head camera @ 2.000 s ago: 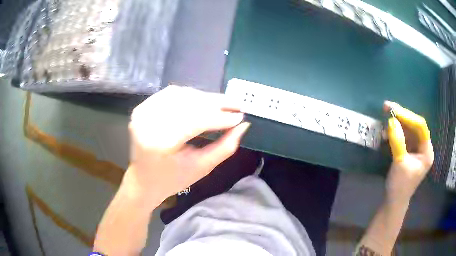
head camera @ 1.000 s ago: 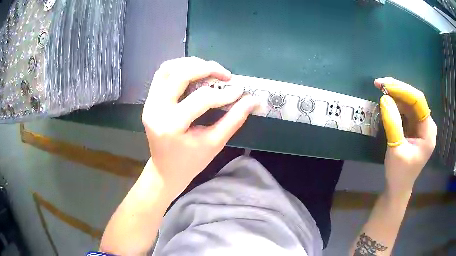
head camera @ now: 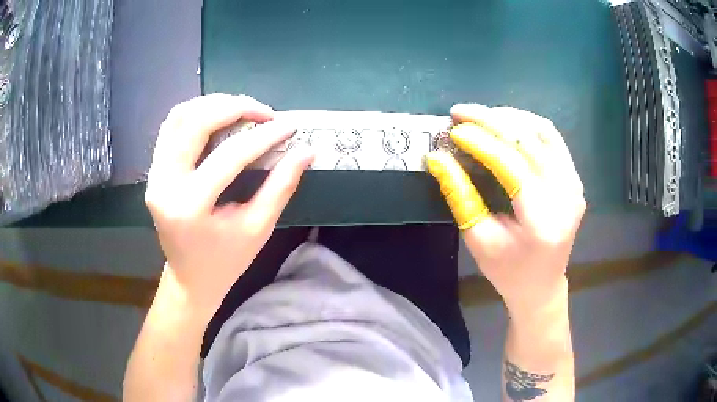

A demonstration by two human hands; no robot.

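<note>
A long white strip lies level across the green mat, near its front edge. It shows a row of circular outlines, some with round silvery parts seated on them. My left hand curls over the strip's left part, with thumb and index fingertip at the strip; its grip is partly hidden. My right hand wears yellow finger cots on thumb and index finger. Those fingertips close around a small round component at a position on the strip. The strip's right end is hidden under this hand.
A clear ribbed tray stack stands at the left, beside a grey board. A bundle of stacked strips stands at the right of the green mat. Parts of a red bin and a blue bin show at the far right.
My right hand has moved in from beyond the strip's right end onto the strip. My left hand stays over its left part. The view has shifted right and the strip now looks level.
</note>
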